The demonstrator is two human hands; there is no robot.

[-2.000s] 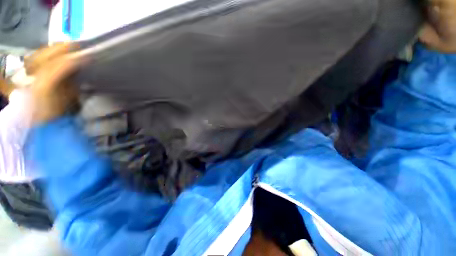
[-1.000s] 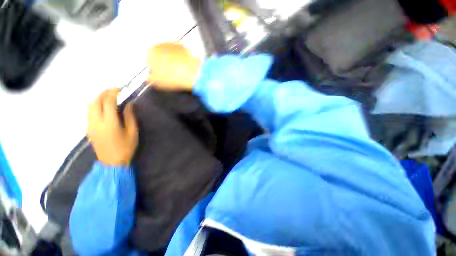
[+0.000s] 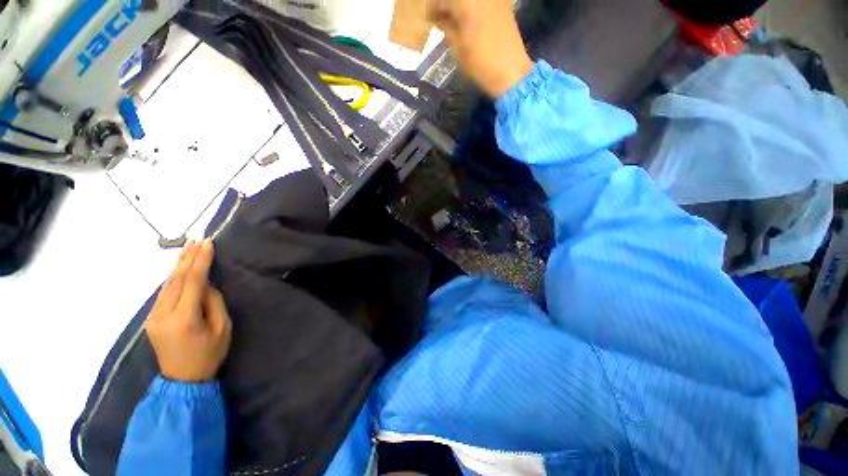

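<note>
A dark grey garment [image 3: 288, 325] lies on the white sewing table [image 3: 46, 307] and hangs over my lap. A zipper with silvery teeth [image 3: 116, 358] runs along its left edge up to a short dark end. My left hand [image 3: 191, 321] lies flat on the garment beside the zipper, fingertips at its upper part; whether it grips the cloth is unclear. My right hand [image 3: 479, 42] is raised at the top edge, holding a tan cardboard piece [image 3: 410, 23]. Part of that piece is cut off by the picture's edge.
Several spare dark zippers [image 3: 302, 79] hang over the ruler-marked right table edge. A yellow curved object [image 3: 349, 90] lies among them. The sewing machine [image 3: 88, 70] stands at upper left. A pale blue translucent bag [image 3: 744, 121] and a blue object [image 3: 781, 330] are on the right.
My right hand has moved from the zipper up and right to the top edge, with the tan card now visible in it. My left hand stays on the garment.
</note>
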